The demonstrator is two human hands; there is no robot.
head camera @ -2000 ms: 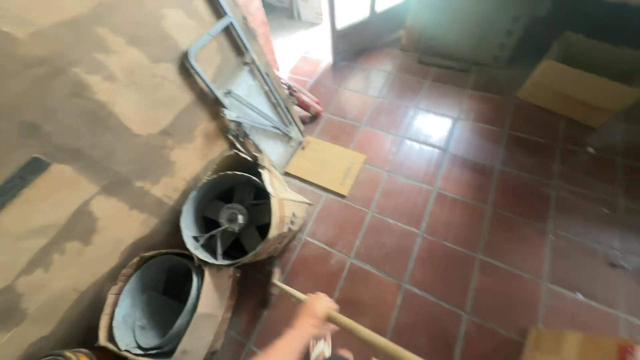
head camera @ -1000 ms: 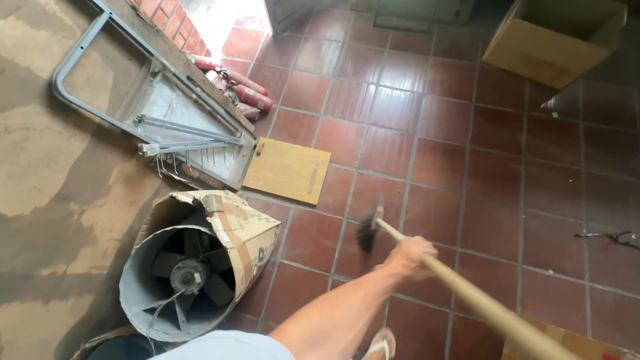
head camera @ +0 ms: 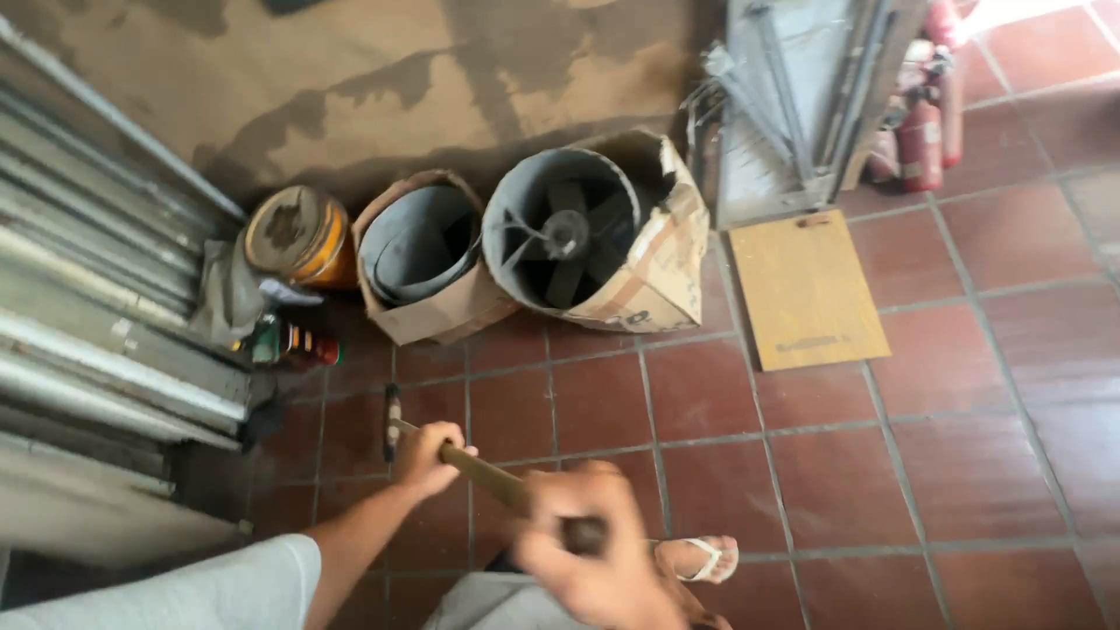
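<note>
A long wooden-handled broom (head camera: 486, 473) runs from the lower middle toward the left, its dark narrow head (head camera: 392, 423) low over the red tiles. My left hand (head camera: 435, 458) grips the handle near the head. Around the top end of the handle my right hand (head camera: 584, 534) is closed; it is blurred and nearest to the camera. Beyond the broom, by the wall, an axial fan in a torn cardboard box (head camera: 669, 284) stands beside a boxed grey metal duct (head camera: 420, 241).
Metal shelving or panels (head camera: 105, 350) line the left side. Near them are an orange bucket (head camera: 325, 241) and a bottle (head camera: 269, 339). A yellowish board (head camera: 809, 297) lies on the floor, close to a metal frame (head camera: 770, 114) and red fire extinguishers (head camera: 921, 144).
The view has swung left along the wall. The broom head has moved from the floor near the board to the floor near the metal panels. My right hand now shows on the handle.
</note>
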